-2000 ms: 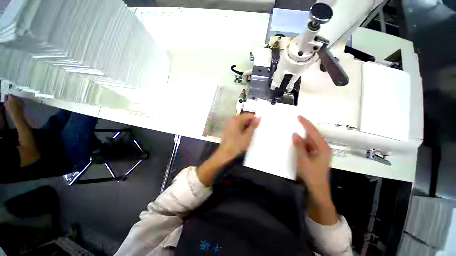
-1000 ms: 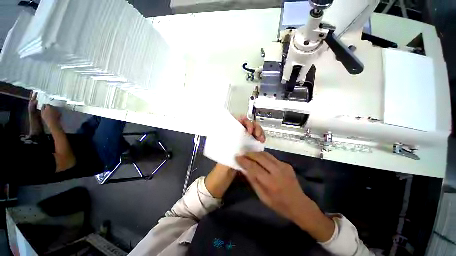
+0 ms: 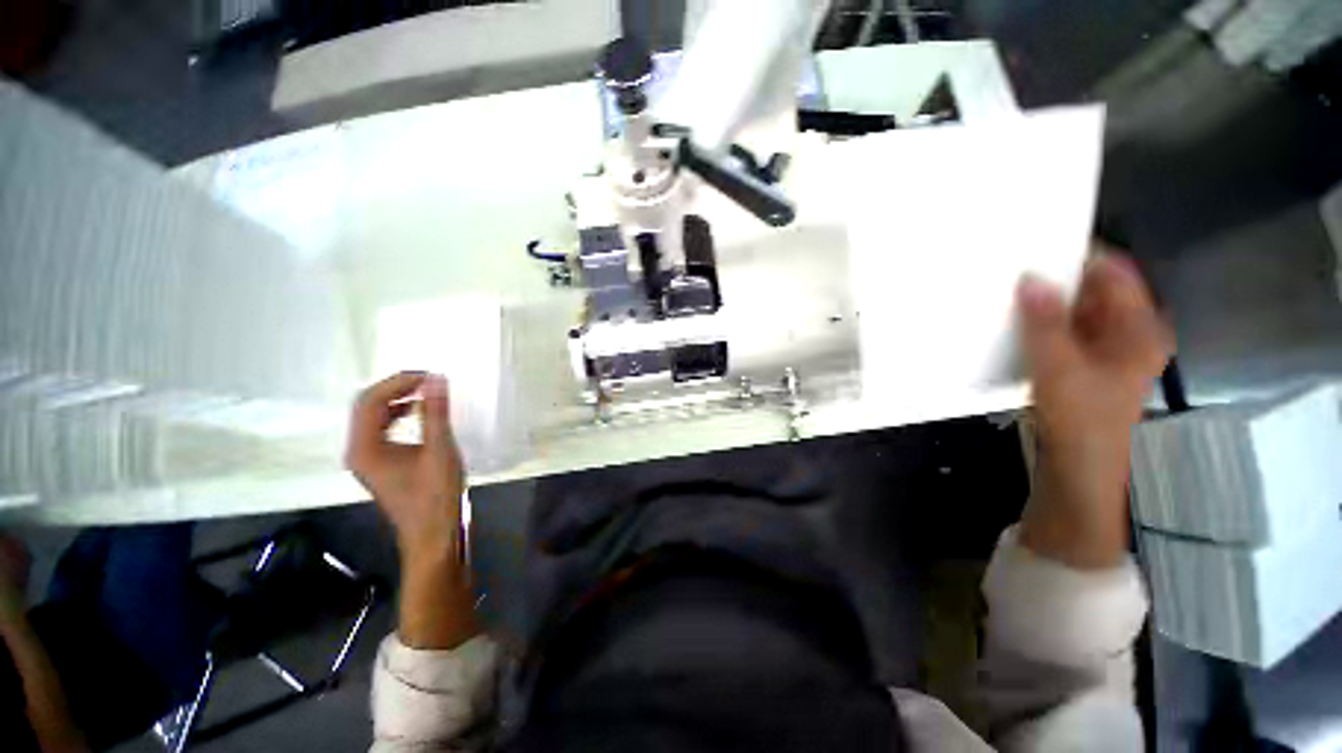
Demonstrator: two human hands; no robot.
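My right hand (image 3: 1092, 346) holds a white booklet (image 3: 979, 250) by its right edge over the right part of the machine bed. My left hand (image 3: 409, 441) is at a white booklet pile (image 3: 449, 353) on the table left of the machine head, thumb and index finger at its near part; whether it grips a sheet cannot be told. The sewing machine head (image 3: 648, 199) stands between my hands, with a black lever handle (image 3: 736, 183) and a dark metal working area (image 3: 648, 346) below it. No booklet lies under the head.
Tall, fanned white stacks (image 3: 133, 324) stand at the far left. Side stacks (image 3: 1251, 515) sit at the lower right. A metal guide rail (image 3: 684, 408) runs along the near table edge. Part of another person's arm (image 3: 37, 677) shows at the lower left.
My hands have moved apart, the right one carrying a booklet to the machine's right, the left one to the pile at left. The view has shifted, so the machine appears further left.
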